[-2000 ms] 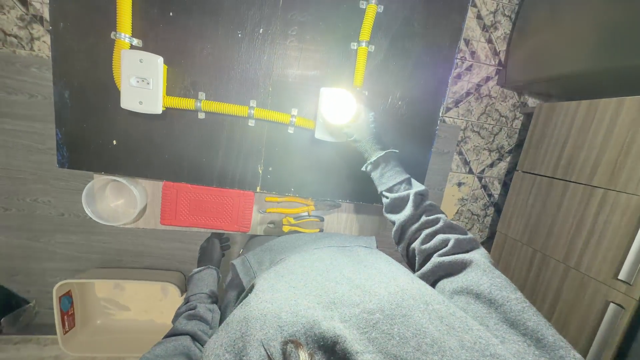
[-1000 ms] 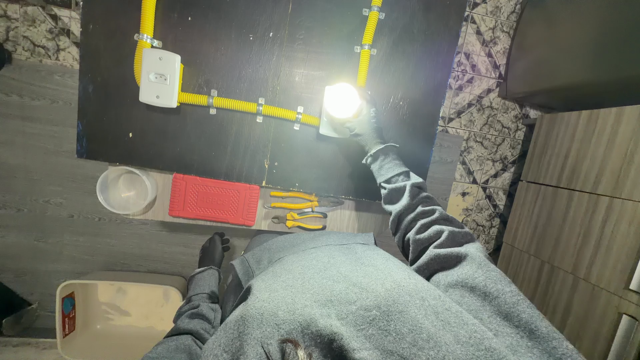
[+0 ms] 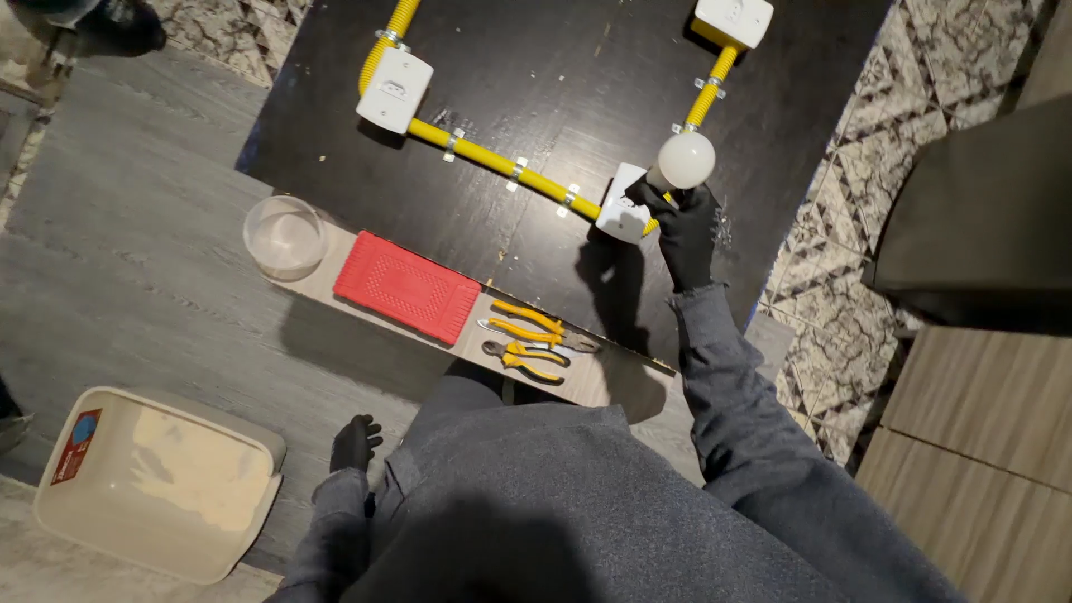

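Note:
My right hand (image 3: 688, 230), in a black glove, grips the base of a white light bulb (image 3: 687, 160), which is unlit. The bulb is just above the right end of a yellow corrugated conduit (image 3: 486, 157), beside a white outlet plate (image 3: 625, 203) partly covered by my fingers; whether it touches the plate is unclear. A second white outlet plate (image 3: 395, 90) is at the conduit's left end, and a third (image 3: 734, 17) is at the top right. My left hand (image 3: 355, 442), gloved in black, hangs low beside my leg with fingers apart and holds nothing.
Along the near edge of the black board (image 3: 569, 100), a narrow ledge (image 3: 593, 387) bears a clear plastic tub (image 3: 285, 238), a red plastic case (image 3: 408, 287), combination pliers (image 3: 528, 323) and diagonal cutters (image 3: 526, 360). A beige bin (image 3: 159, 486) stands lower left. At upper left, a person's dark shoe (image 3: 121, 27) shows.
The bulb was glowing brightly at the right outlet plate in both earlier frames; now it is dark in my right hand. The view has turned noticeably.

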